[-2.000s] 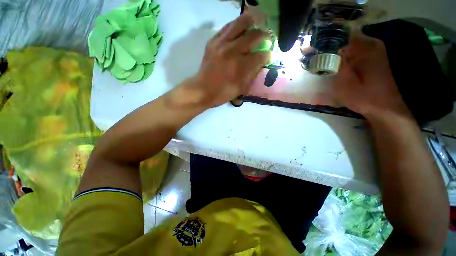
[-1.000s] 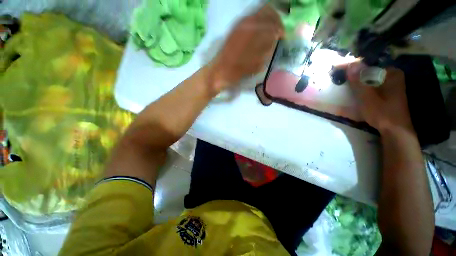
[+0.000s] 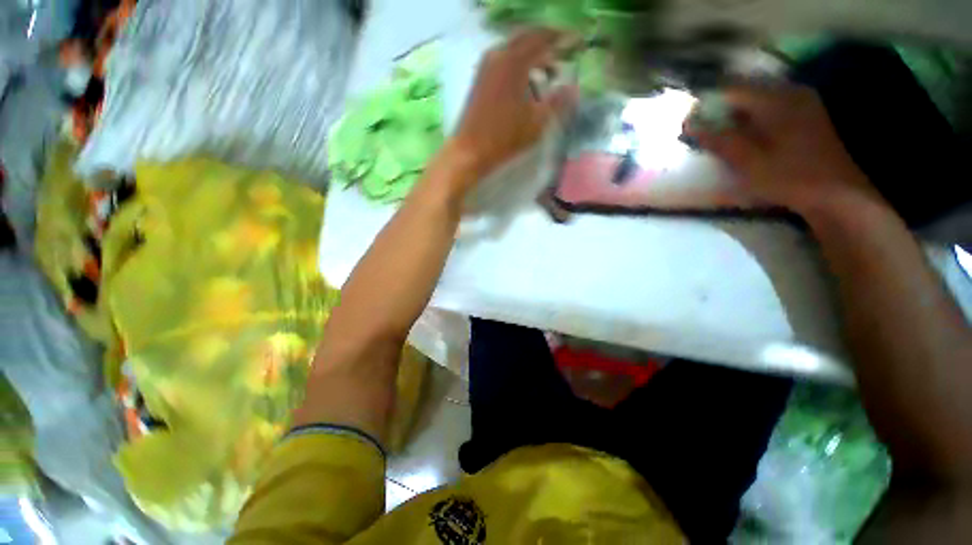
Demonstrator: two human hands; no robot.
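Observation:
Light green cut pieces [image 3: 389, 138] lie in a pile on the white table [image 3: 597, 271], left of the sewing machine. My left hand [image 3: 517, 101] is raised above the table between the pile and the pink machine bed [image 3: 640, 183]. It is blurred, and whether it holds anything cannot be told. My right hand [image 3: 773, 138] is at the right of the lit needle area [image 3: 659, 126], fingers bent towards it; any piece in it cannot be made out. Bunched green pieces [image 3: 608, 48] show behind the needle area.
A dark block [image 3: 890, 128] stands right of my right hand. A yellow translucent sack [image 3: 213, 319] and a whitish-grey sack [image 3: 229, 85] are at the left. A clear bag of green pieces [image 3: 826, 458] is at lower right. The table's front edge crosses above my lap.
The view has shifted, showing more of the sacks at left. Since two seconds ago, my left hand has moved left, away from the needle, and green pieces have come into view behind the needle area.

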